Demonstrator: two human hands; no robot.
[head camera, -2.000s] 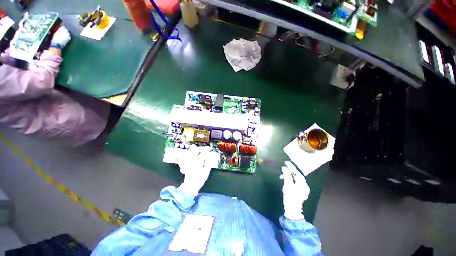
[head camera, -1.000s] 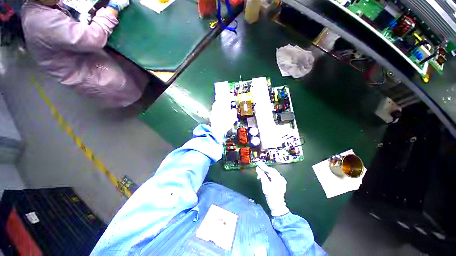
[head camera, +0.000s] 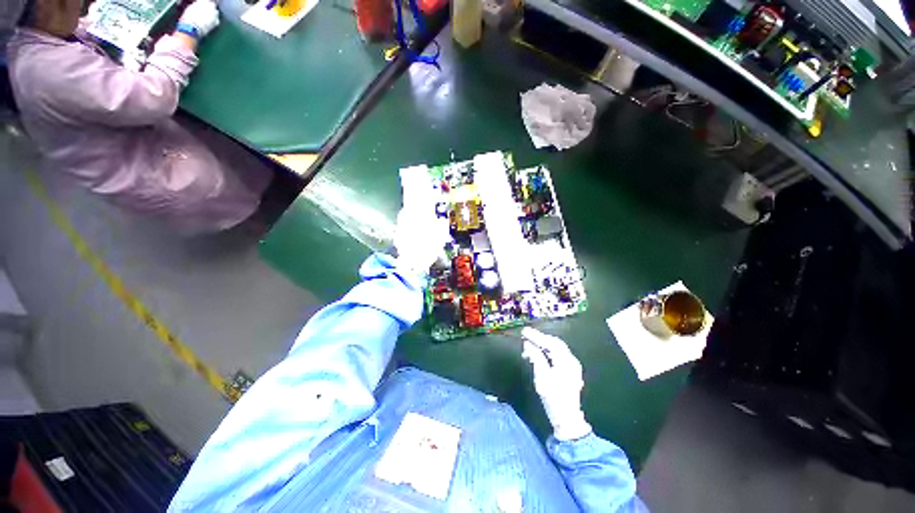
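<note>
The green power supply board (head camera: 557, 288) lies on the green bench mat, with two long pale heatsinks (head camera: 504, 225) and orange-red toroidal coils (head camera: 471, 309). My left hand (head camera: 421, 243), in a white glove, is at the board's left edge and blends with the pale heatsink there. My right hand (head camera: 555, 366), also gloved, is just off the board's near edge and pinches a thin dark tool (head camera: 547, 355); its tip is too fine to make out. A shiny metal cup of amber liquid (head camera: 683, 313) stands on a white paper sheet (head camera: 642, 353) to the right.
A crumpled white wipe (head camera: 558, 115) lies behind the board. A raised shelf (head camera: 763, 108) with another board crosses the upper right. Black totes (head camera: 823, 301) stand right of the bench. A person in pink (head camera: 110, 120) works at the left bench. Black totes also show lower left.
The board has turned from lying crosswise to nearly lengthwise. My right hand has come from beside the paper sheet to the board's near edge, and since then drawn slightly back. The view has also shifted.
</note>
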